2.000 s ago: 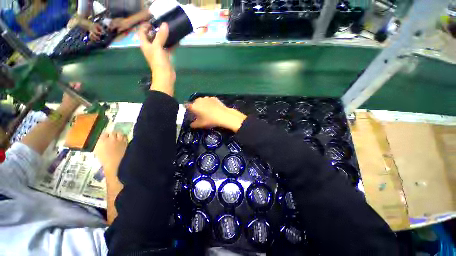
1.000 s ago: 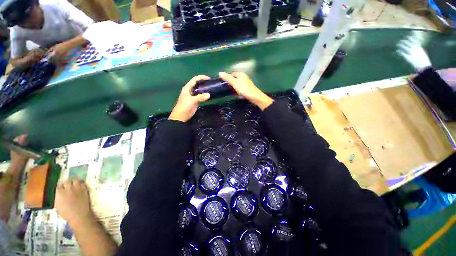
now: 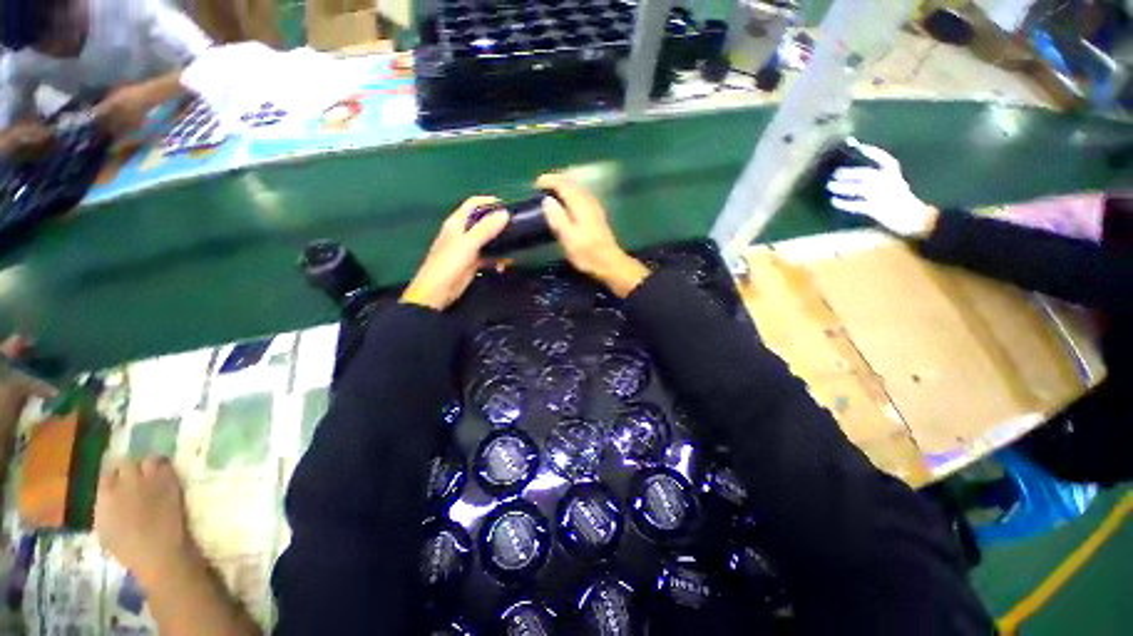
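Note:
A black cylindrical unit (image 3: 523,224) is held sideways in both bare hands above the far edge of the black blister tray (image 3: 547,478). My left hand (image 3: 460,252) grips its left end and my right hand (image 3: 586,231) grips its right end. The tray lies under my forearms, with several units showing round tops with pale lettering in its near rows. The far pockets look dark, and I cannot tell whether they all hold units. My sleeves hide the tray's sides.
Another black unit (image 3: 332,270) stands on the green conveyor belt (image 3: 410,186) at left. A white-gloved hand (image 3: 877,189) reaches over the belt at right. A white metal post (image 3: 795,124) rises beside the tray. Cardboard (image 3: 919,336) lies right; a neighbour's hand (image 3: 143,509) and orange block (image 3: 50,471) lie left.
My left hand has come back from over the belt with a unit, and my right hand has left the tray and taken hold too. The gloved hand has moved left to a dark object.

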